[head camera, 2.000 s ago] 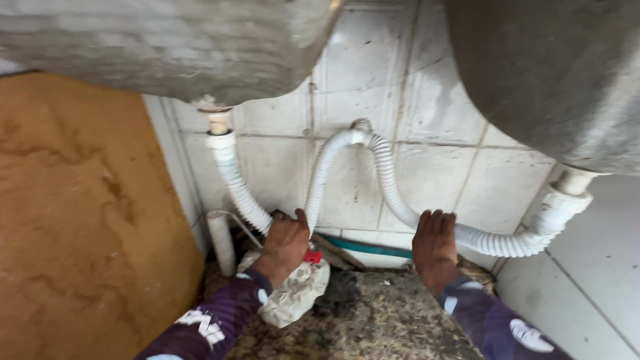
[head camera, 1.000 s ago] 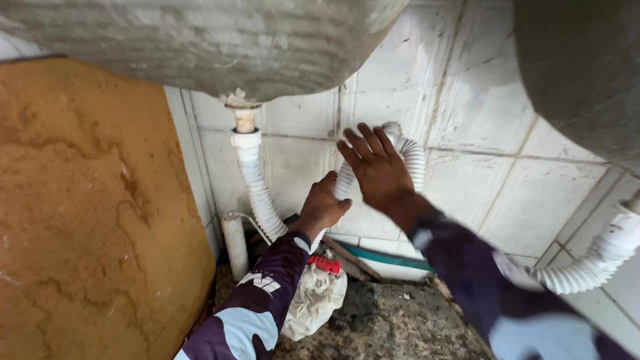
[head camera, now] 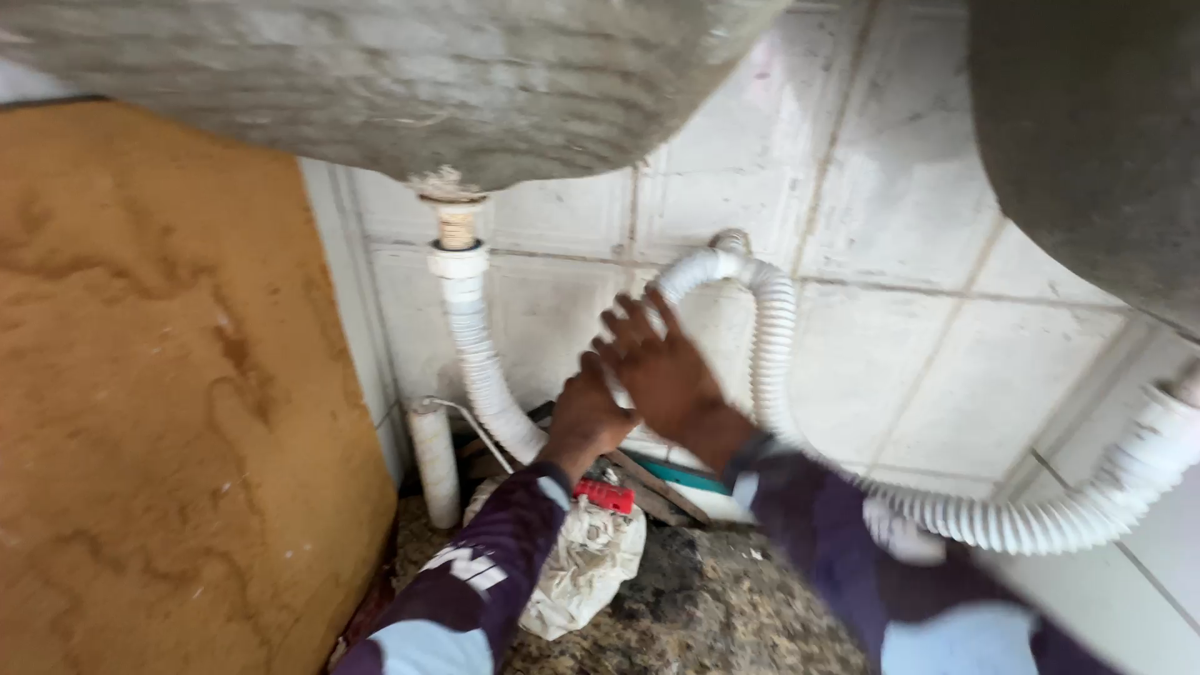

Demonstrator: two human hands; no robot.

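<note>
A white corrugated drain hose (head camera: 487,375) drops from the left basin's outlet, curves low behind my left hand and rises to a fitting (head camera: 731,242) on the tiled wall. My left hand (head camera: 589,412) is closed around its rising part. Just above and to the right, my right hand (head camera: 661,370) lies against the same stretch with its fingers spread; whether it grips is hidden. From the wall fitting a second corrugated hose (head camera: 773,347) runs down, passes behind my right forearm and reaches the right basin's drain connector (head camera: 1158,431).
Grey basin undersides (head camera: 422,103) hang overhead. A stained orange-brown panel (head camera: 187,394) stands at left. Below are a white paint roller (head camera: 436,469), a crumpled whitish bag (head camera: 591,562), a red plastic object (head camera: 605,495), a teal strip (head camera: 680,472) and wood pieces, on a dirty mottled floor (head camera: 731,600).
My right hand has moved from the right-hand hose to the rising left-hand one, above my left hand. My left hand has moved up slightly from the hose's low bend.
</note>
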